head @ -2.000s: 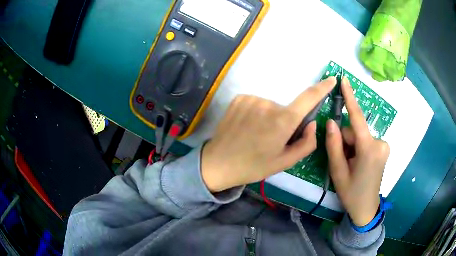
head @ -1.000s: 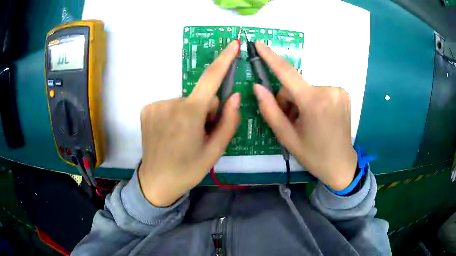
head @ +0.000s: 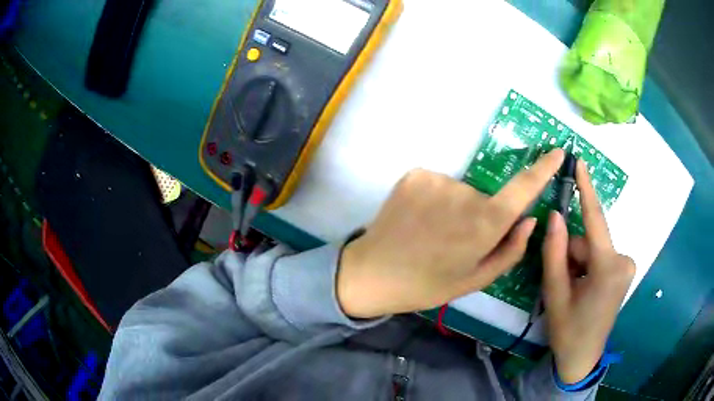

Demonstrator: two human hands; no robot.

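Observation:
The green printed circuit board (head: 505, 133) lies tilted on the white paper sheet (head: 423, 102). My left hand (head: 442, 243) is over the board's left part; the red test probe in it is mostly hidden behind the fingers, and its red lead shows below. My right hand (head: 587, 282), with a blue wristband (head: 589, 376), holds the black test probe (head: 567, 184) upright over the board, its tip by the upper right part. Both index fingertips are close together there. Whether the tips touch pads is too small to tell. The digital multimeter (head: 293, 102) lies left, its display partly cut off.
A bright green wrapped bundle (head: 614, 63) lies at the far edge of the paper. A dark smartphone (head: 117, 47) lies on the teal bench (head: 176, 94) beyond the meter. A perforated yellowish piece (head: 166, 185) shows below the bench edge. Test leads run down from the meter.
The view swung to face the board squarely and has turned back towards the meter. Compared with the oldest frame, both hands and probes have shifted right along the board's upper part. Both probes stay held.

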